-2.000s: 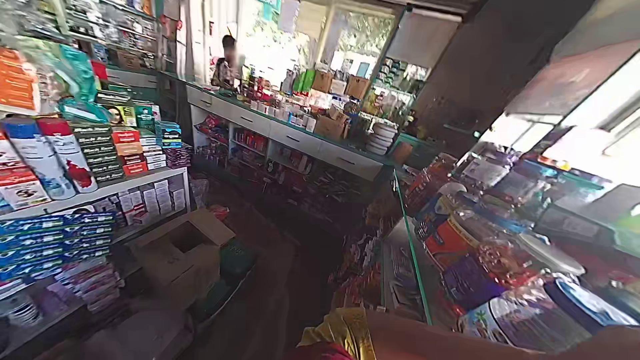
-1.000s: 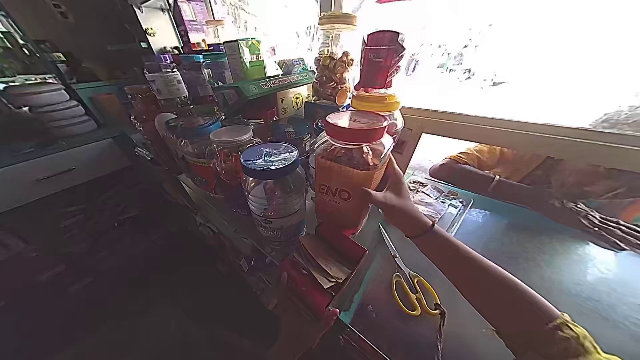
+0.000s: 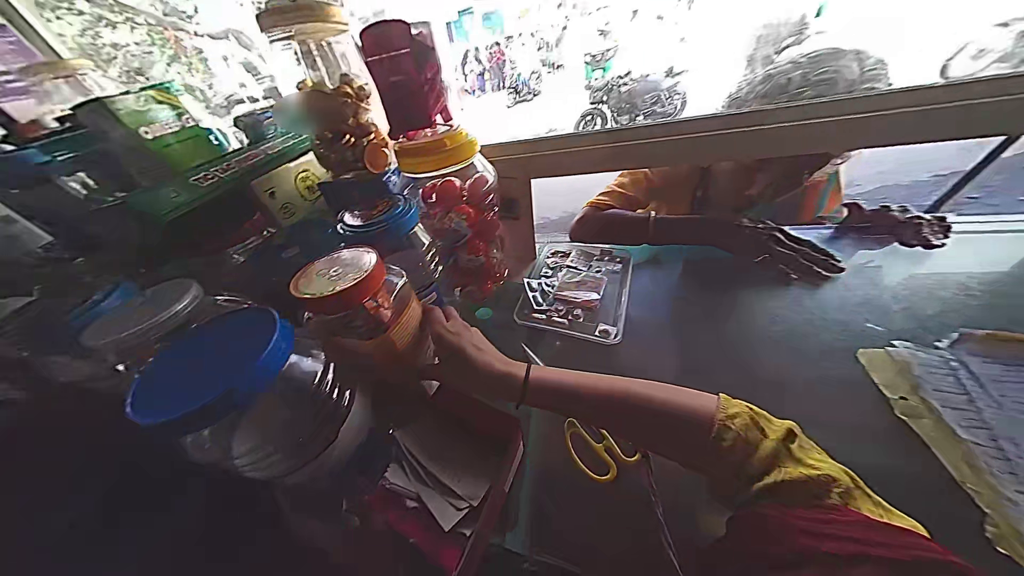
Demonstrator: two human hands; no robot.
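Note:
My right hand (image 3: 468,356) is on the side of a plastic jar with a red lid (image 3: 340,276), which leans to the left among other jars. Below the wrist lies a pair of scissors with yellow handles (image 3: 596,452), partly under my forearm. A jar with a blue lid (image 3: 212,368) stands tilted just left of the red-lidded one. Under the hand, an open box (image 3: 500,488) contains paper slips (image 3: 444,468). My left hand cannot be made out in the dark lower part of the view.
Behind stand a yellow-lidded jar of red-wrapped items (image 3: 464,216) and a tall jar (image 3: 344,120). A clear tray (image 3: 616,320) holds small packets. Across the counter, a person's hands (image 3: 788,252) rest by the window opening. Papers (image 3: 960,408) lie at the right edge.
The view has swung from the shop interior to the window counter, then moved closer. The red-lidded jar, upright a second ago, now leans left with my right hand still at it.

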